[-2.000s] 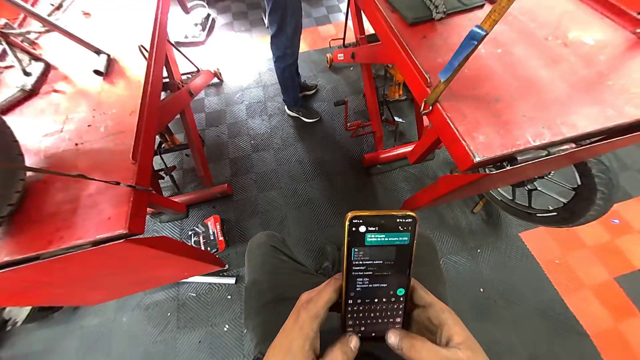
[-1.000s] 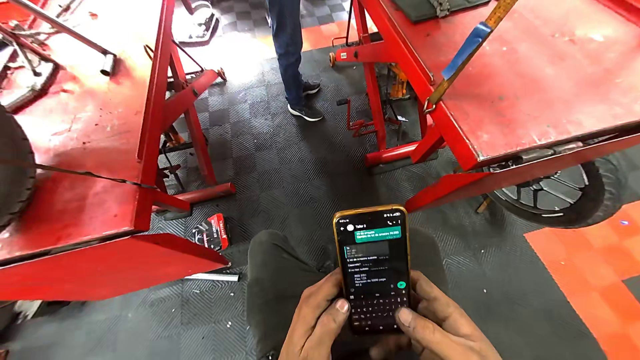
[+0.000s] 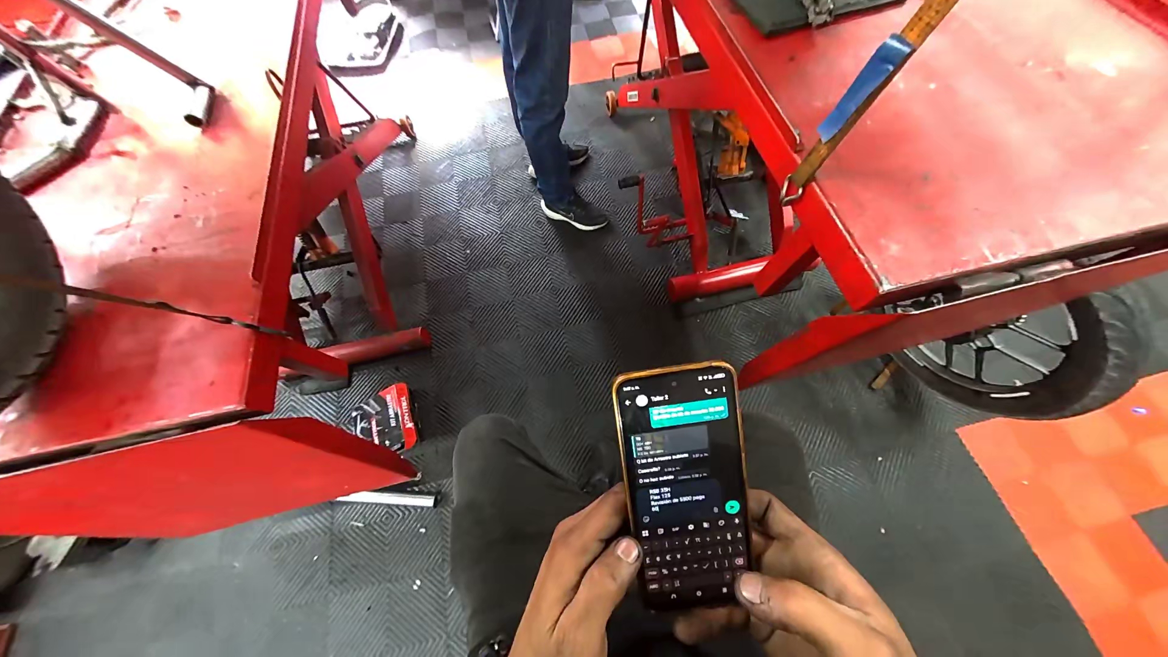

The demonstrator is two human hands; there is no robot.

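A smartphone (image 3: 684, 484) in an orange-edged case is held upright above my lap, its screen showing a chat and a dark keyboard. My left hand (image 3: 584, 575) grips its left edge, the thumb resting at the side of the keyboard. On the other side my right hand (image 3: 812, 584) supports the phone, with its thumb at the lower right corner of the screen. Some fingers of both hands are hidden behind the phone. My knees, in dark trousers, show beneath it.
Red lift tables stand at left (image 3: 182, 301) and right (image 3: 985, 155). A motorcycle wheel (image 3: 1004, 356) sits under the right one. A person in jeans (image 3: 538, 100) stands ahead. A red and black package (image 3: 388, 418) and a light metal bar (image 3: 392, 499) lie on the floor.
My right thumb has moved from the keyboard's right side down to the phone's lower right corner. Both hands have kept hold of the phone.
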